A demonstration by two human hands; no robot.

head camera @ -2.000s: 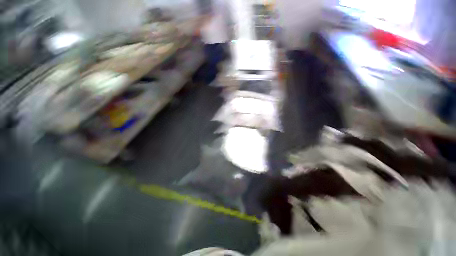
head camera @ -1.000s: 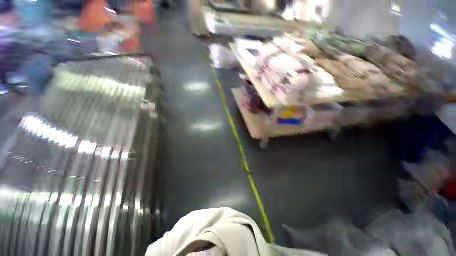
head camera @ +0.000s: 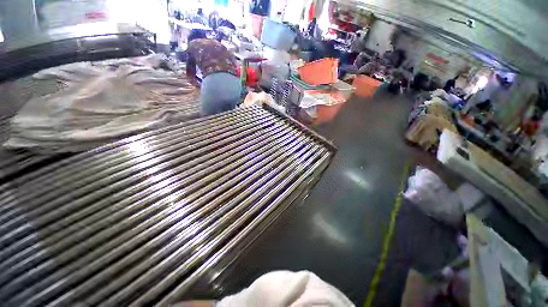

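Note:
A pale beige cloth (head camera: 288,291), likely a garment, bulges up at the bottom centre, cut off by the picture's edge. Neither of my hands can be made out; whatever holds the cloth is hidden or below the frame. A narrow tan patch beside the cloth at the bottom edge is too small to name. The rack of long parallel metal bars (head camera: 180,186) fills the left and middle, just beyond the cloth. A wide heap of beige garments (head camera: 102,102) lies at the far left, behind the bars.
A person (head camera: 219,78) bends over at the rack's far side. Orange tubs (head camera: 318,72) stand beyond the rack's far end. A dark floor with a yellow line (head camera: 387,240) runs along its right. White bundles (head camera: 429,189) and cloth-laden tables stand farther right.
The view has swung left from the cloth-laden cart, which now lies towards the right. The metal rack fills more of the picture. The beige cloth stays at the bottom, with less of it showing.

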